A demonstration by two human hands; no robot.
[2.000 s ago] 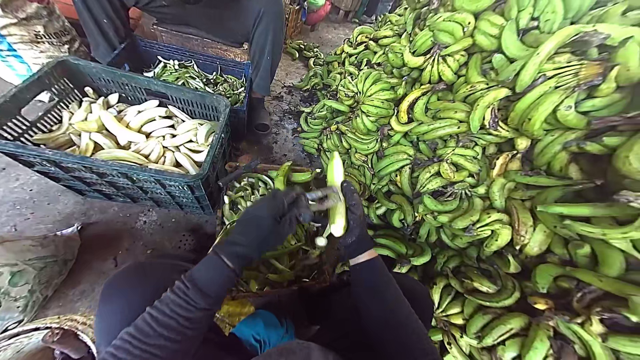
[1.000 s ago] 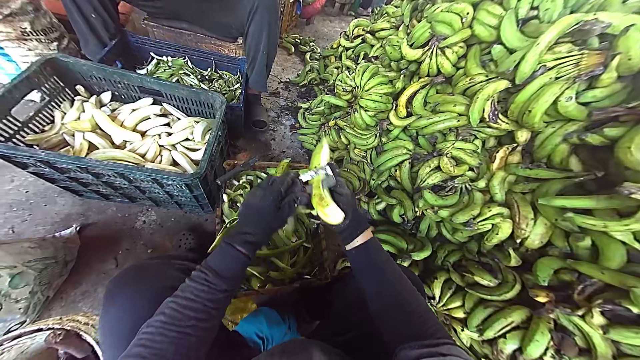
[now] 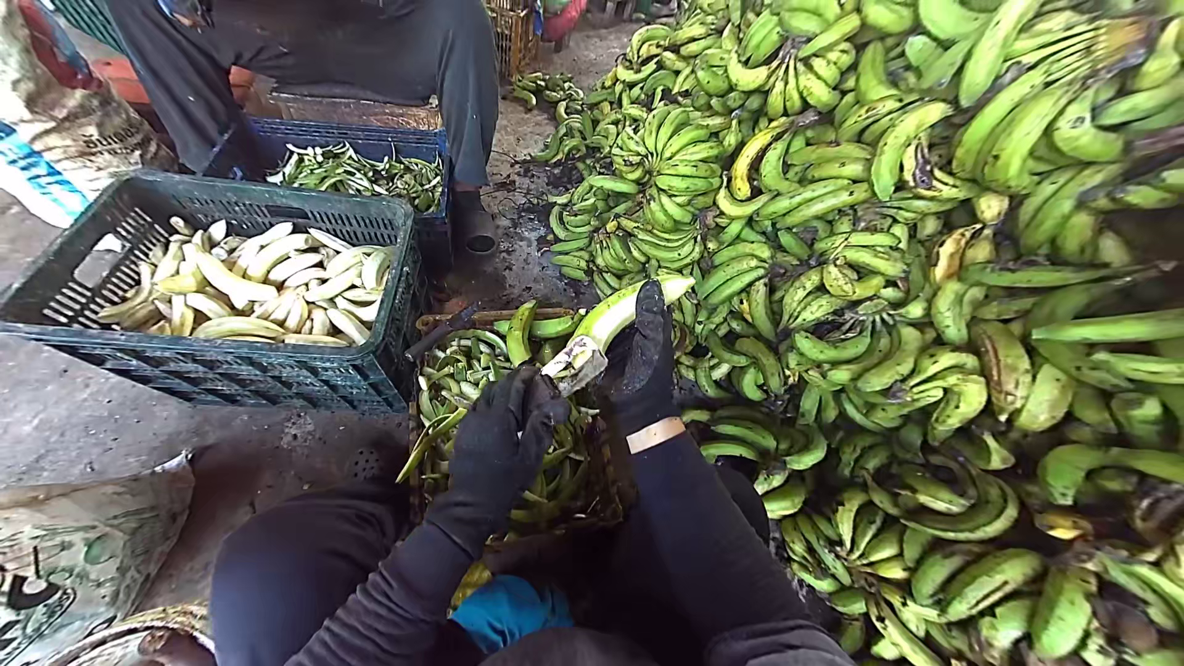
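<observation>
Both hands wear dark gloves. My right hand (image 3: 643, 356) holds a partly peeled green plantain (image 3: 615, 314), tilted up to the right, its pale flesh showing. My left hand (image 3: 509, 425) is closed around the handle of a small peeling tool (image 3: 575, 363), whose pale, smeared head lies against the plantain's lower end. The tool's exact kind is unclear. Below the hands sits a crate of green peels (image 3: 546, 481), a long strip of peel (image 3: 430, 442) at its left side. To the left, a dark green plastic crate (image 3: 393, 277) holds many peeled plantains (image 3: 296, 277).
A large heap of green plantain bunches (image 3: 832, 268) fills the right side. Ahead, a person's legs (image 3: 467, 92) straddle a blue crate (image 3: 446, 153) of peels. A printed sack (image 3: 83, 527) and a wicker basket's rim (image 3: 139, 624) lie at lower left.
The plantain was nearly upright and now slants up to the right. My left hand and the tool have moved down to its lower end. More pale flesh shows than one second ago.
</observation>
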